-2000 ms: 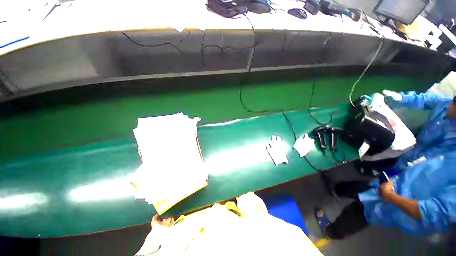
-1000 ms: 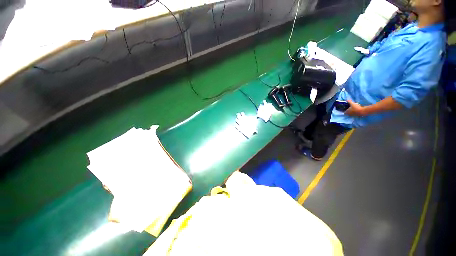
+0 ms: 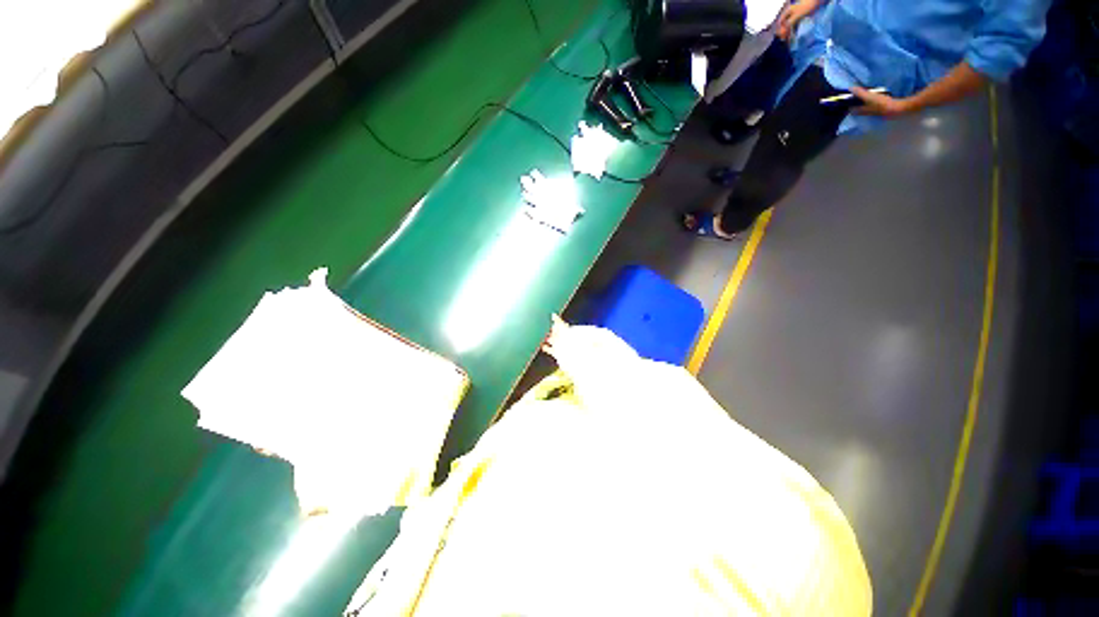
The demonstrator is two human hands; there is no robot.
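Observation:
A wide white ragged-edged sheet stack [image 3: 331, 404] lies on the green bench [image 3: 404, 259] just in front of me, its right side tan-yellow. My yellow smock [image 3: 639, 494] fills the lower middle of the view, washed out by glare. Neither of my hands can be made out; the smock and the picture's edge hide where they are. Two white gloves lie flat and apart further along the bench, the nearer glove [image 3: 552, 200] and the farther glove [image 3: 592, 150].
Two black barcode scanners [image 3: 618, 99] with cables lie beyond the gloves, beside a bulky black box [image 3: 699, 34]. A person in a blue coat [image 3: 928, 42] stands there, holding a thin object. A blue stool [image 3: 648, 313] stands below the bench edge, near a yellow floor line [image 3: 730, 289].
The view has turned right and down. The hand seen at the stack's lower edge two seconds ago is out of sight. The blue-coated person has moved towards the top edge. The stack and gloves still lie on the bench.

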